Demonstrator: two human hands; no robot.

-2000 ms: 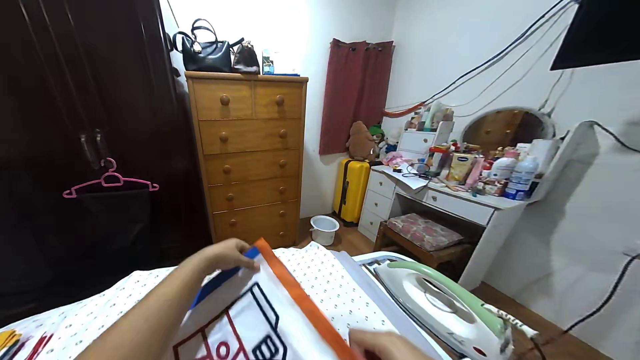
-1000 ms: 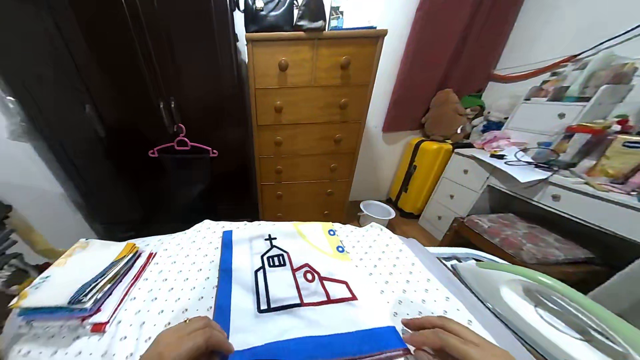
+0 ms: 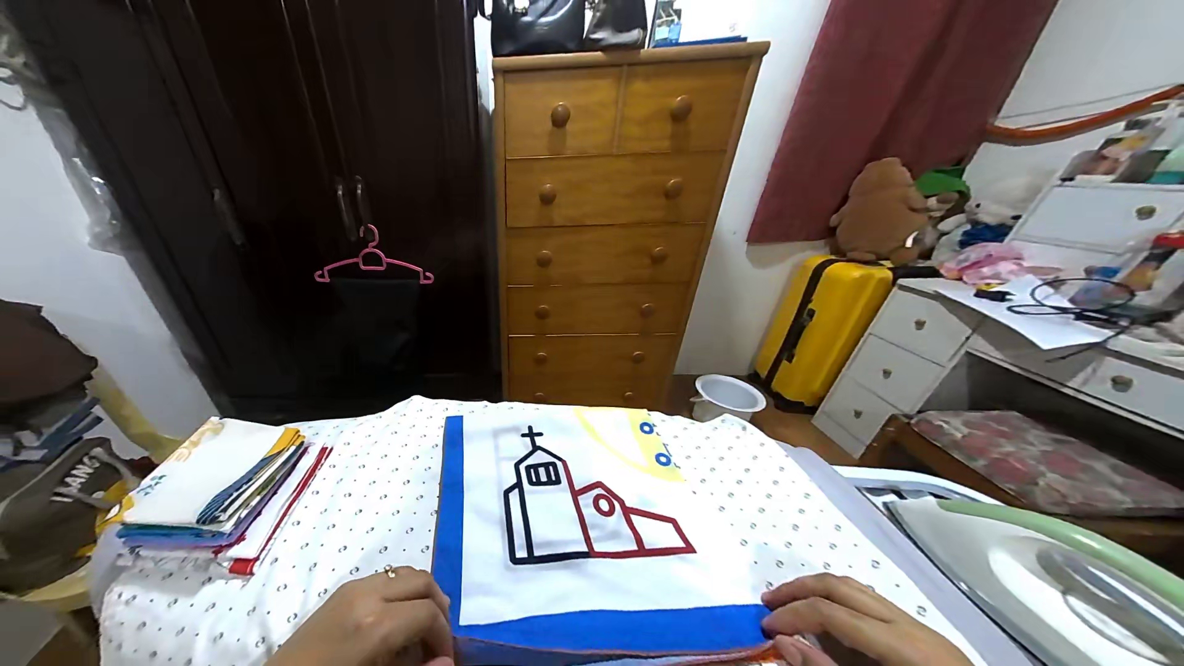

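Note:
A white cloth with blue borders point(image 3: 592, 518) lies spread on a white patterned cover point(image 3: 370, 499). It bears a church outline in black and dark red, with a yellow area at its upper right. My left hand point(image 3: 379, 615), with a ring on one finger, rests at its lower left corner. At the lower right corner, my right hand point(image 3: 851, 615) has its fingers on the edge. Other coloured fabric edges show beneath the near border. A stack of folded cloths point(image 3: 217, 486) sits to the left. The clothes iron point(image 3: 1045, 573) lies to the right.
Beyond the covered surface stand a wooden chest of drawers point(image 3: 610, 194), a dark wardrobe with a pink hanger point(image 3: 372, 263), a white pail point(image 3: 728, 396) and a yellow suitcase point(image 3: 828, 324). A white desk point(image 3: 925, 324) and cushioned bench point(image 3: 1036, 462) are at right; a dark bag point(image 3: 69, 499) is at left.
The cloth, held up and partly bunched two seconds ago, now lies flat with its drawing showing. Both hands are down at its near corners. The view has swung left and downward.

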